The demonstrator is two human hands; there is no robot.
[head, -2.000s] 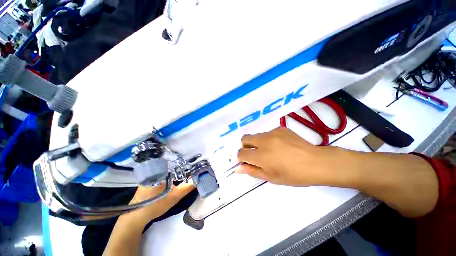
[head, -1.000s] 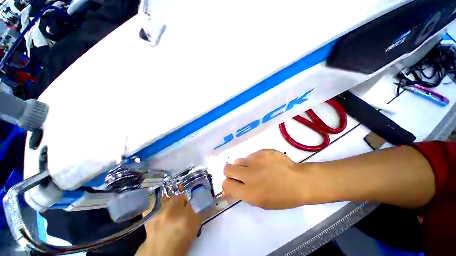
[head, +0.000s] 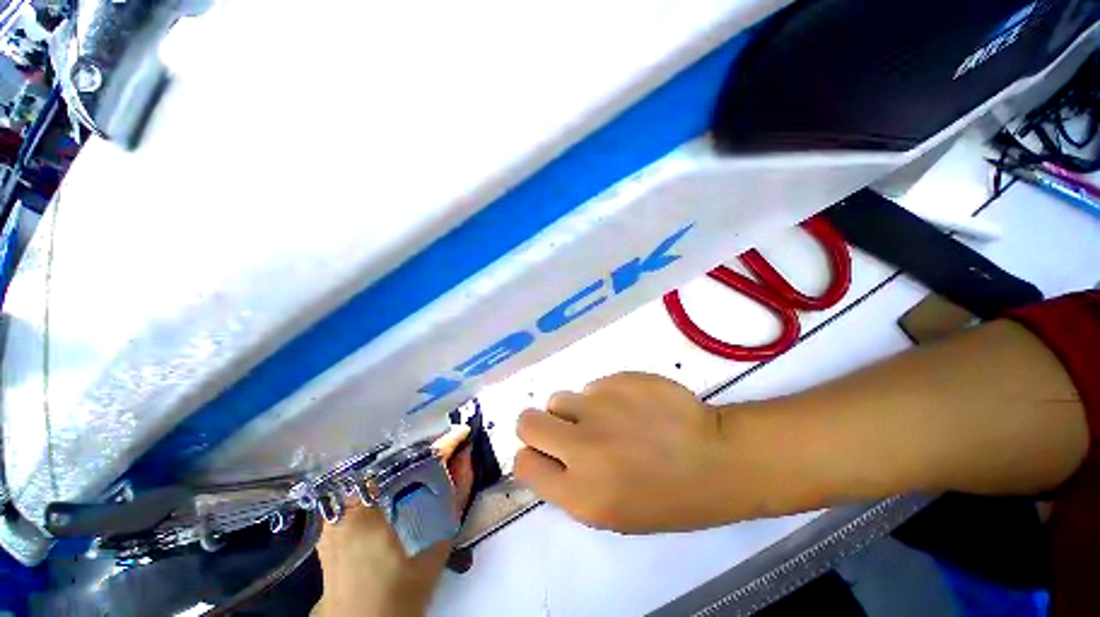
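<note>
The white sewing machine (head: pixel 362 277) with a blue stripe and JACK lettering fills the upper middle. My left hand (head: pixel 384 557) is under the machine head, partly hidden by the grey ribbed fitting (head: pixel 422 516). Its fingertips pinch the edge of a small piece of black cloth (head: pixel 484 453) beside the needle area. My right hand (head: pixel 618 452) rests on the white table just right of the cloth, fingers curled, fingertips turned down and hidden. Whether it holds anything cannot be told. The needle itself cannot be made out.
Red-handled scissors (head: pixel 754 344) lie under the machine arm. A black flat strip (head: pixel 935 251) and a small brown piece (head: pixel 936 319) lie to their right. A pink and blue stick (head: pixel 1062 183) and black cable (head: pixel 1068 127) are at the right. The ruler-marked table edge (head: pixel 784 566) runs along the front.
The view has moved closer to the machine. My left hand has moved in under the needle area, and black cloth now shows at its fingertips. My right hand has shifted down and left, staying curled.
</note>
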